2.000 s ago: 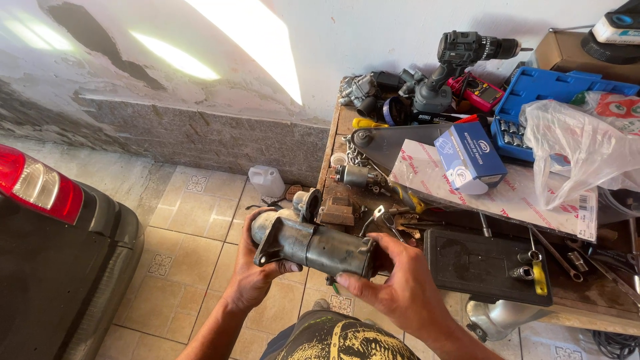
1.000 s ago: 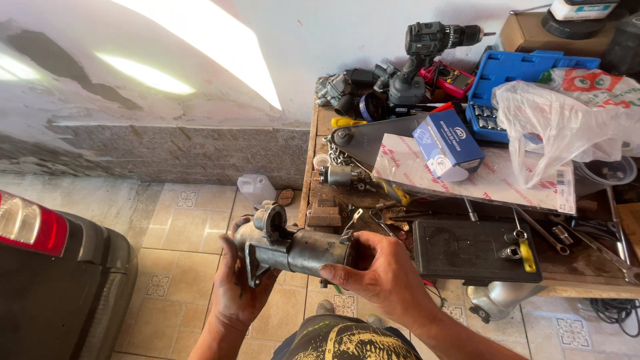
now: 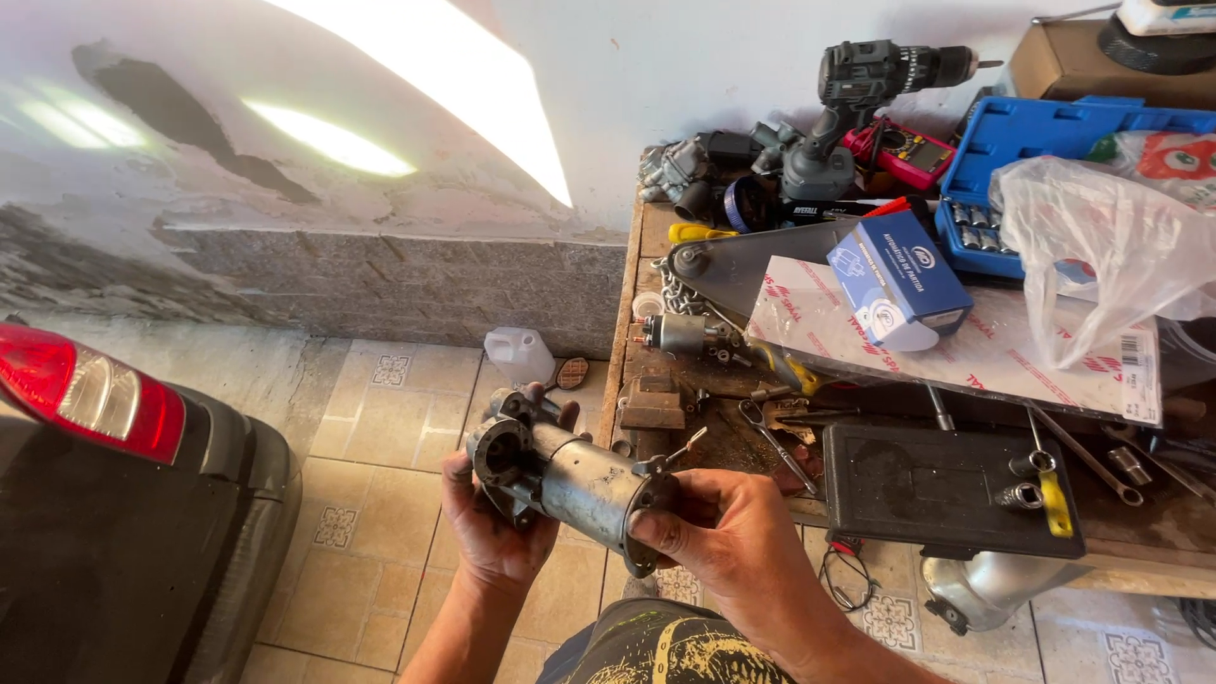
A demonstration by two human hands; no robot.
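Note:
A starter motor (image 3: 589,484) with a cylindrical metal body is held up in front of me, between both hands. My left hand (image 3: 499,537) supports its cast housing end from below and from the left, with fingers showing behind it. The round open mouth of the housing faces toward me. My right hand (image 3: 712,522) grips the flanged right end of the body, thumb in front. A starter solenoid (image 3: 679,332) lies on the wooden workbench (image 3: 622,361) beyond the motor, beside a chain. Part of the motor is hidden by my fingers.
The bench also holds a small vise (image 3: 655,404), a ratchet (image 3: 779,446), a black case (image 3: 931,484) with sockets, a blue box (image 3: 898,275), a cordless drill (image 3: 841,104) and a plastic bag (image 3: 1083,247). A car's rear corner (image 3: 190,513) stands left. A plastic jug (image 3: 520,354) is on the tiles.
Both hands have turned the starter motor, so its round housing opening and the flange at the other end now show more. Both hands keep hold of it.

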